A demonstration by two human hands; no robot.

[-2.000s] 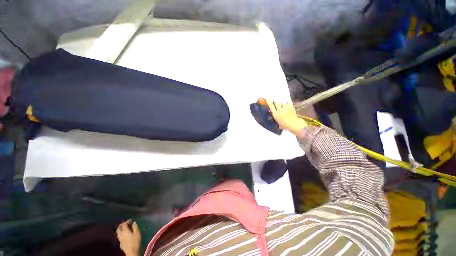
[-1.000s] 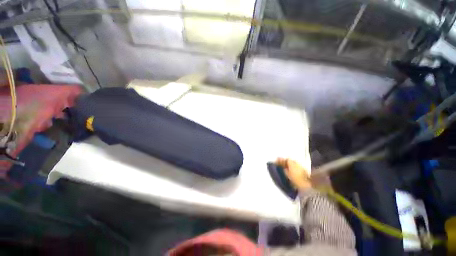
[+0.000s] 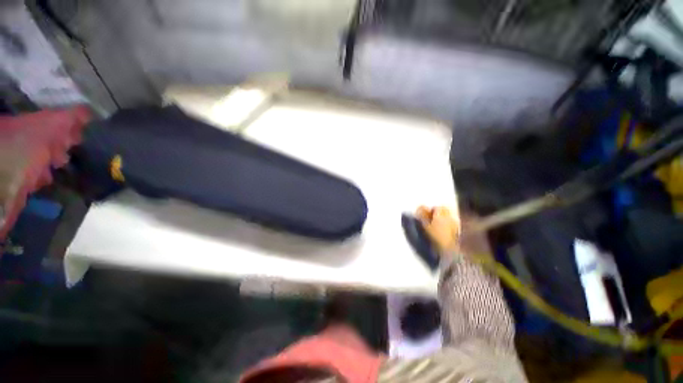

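Observation:
My right hand (image 3: 443,227) is closed on the steam iron (image 3: 420,241), a dark pointed body near the right edge of the white ironing table (image 3: 389,265). The hand hides most of its handle. The navy sleeve buck (image 3: 232,176) spans the left and middle of the table, with a yellow-orange mark at its left end. The iron is to the right of the buck's rounded tip, apart from it. My left hand is not in view. The picture is blurred.
The yellow steam hose (image 3: 539,303) and a grey-beige hose (image 3: 524,212) run from the iron to the right. Reddish-pink cloth (image 3: 37,149) is at the far left. A pale wall (image 3: 464,82) stands behind the table. Yellow items are at the right edge.
The view tilted up, then slightly down again, and the table shifted with it. My left hand, seen at the bottom two seconds ago, is out of the picture. My right hand still holds the iron.

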